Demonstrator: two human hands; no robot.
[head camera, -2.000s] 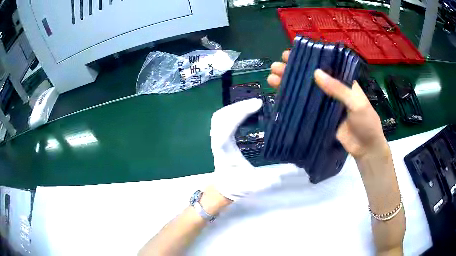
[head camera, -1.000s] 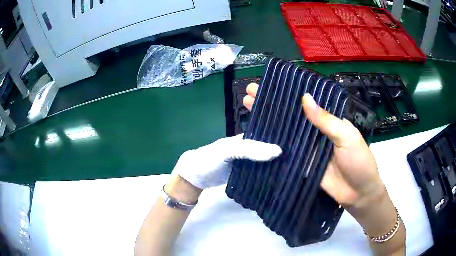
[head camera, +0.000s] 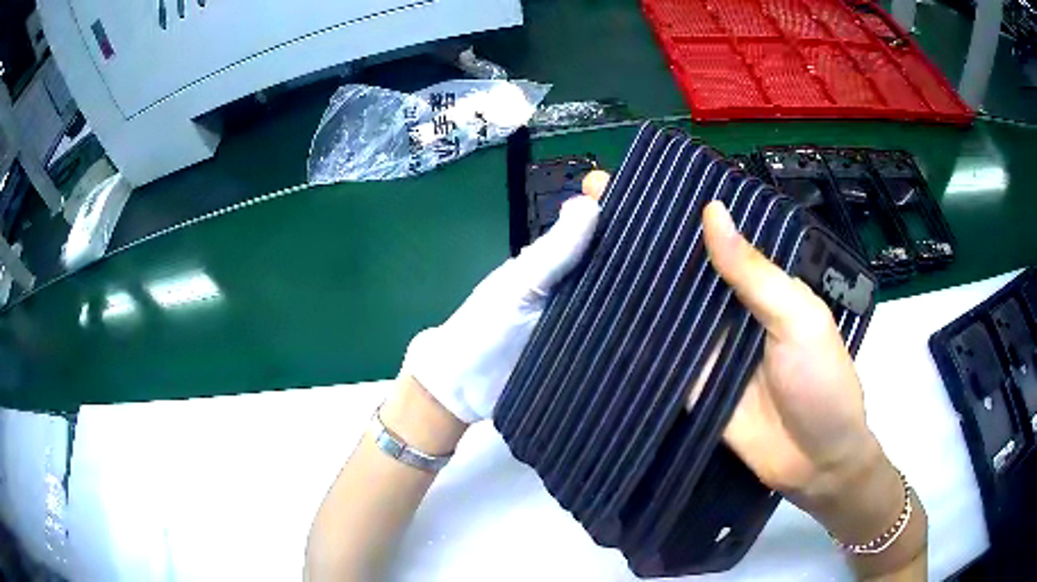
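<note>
A stack of several black phone housings (head camera: 637, 341) is held tilted over the white sheet's back edge, its edges showing as parallel ribs, spread slightly apart at the lower right. My left hand (head camera: 500, 313), in a white glove, grips the stack's left side; its fingertips are partly hidden. My right hand (head camera: 796, 387), bare, holds the right side, thumb across the ribs and fingers behind, hidden. More housings (head camera: 847, 199) lie in a row on the green surface behind the stack, and another housing (head camera: 552, 188) shows at the row's left end beside a black strip (head camera: 519, 193).
A white sheet (head camera: 227, 489) covers the near side of the green surface (head camera: 284, 296). A black tray (head camera: 995, 387) is at the right edge. A clear plastic bag (head camera: 415, 131), a pale machine cabinet (head camera: 307, 46) and a red gridded tray (head camera: 796, 68) are behind.
The stack has come down and nearer to me and shows more ribs. My left hand has moved from apart from it to its left side; my right hand keeps hold and has lowered.
</note>
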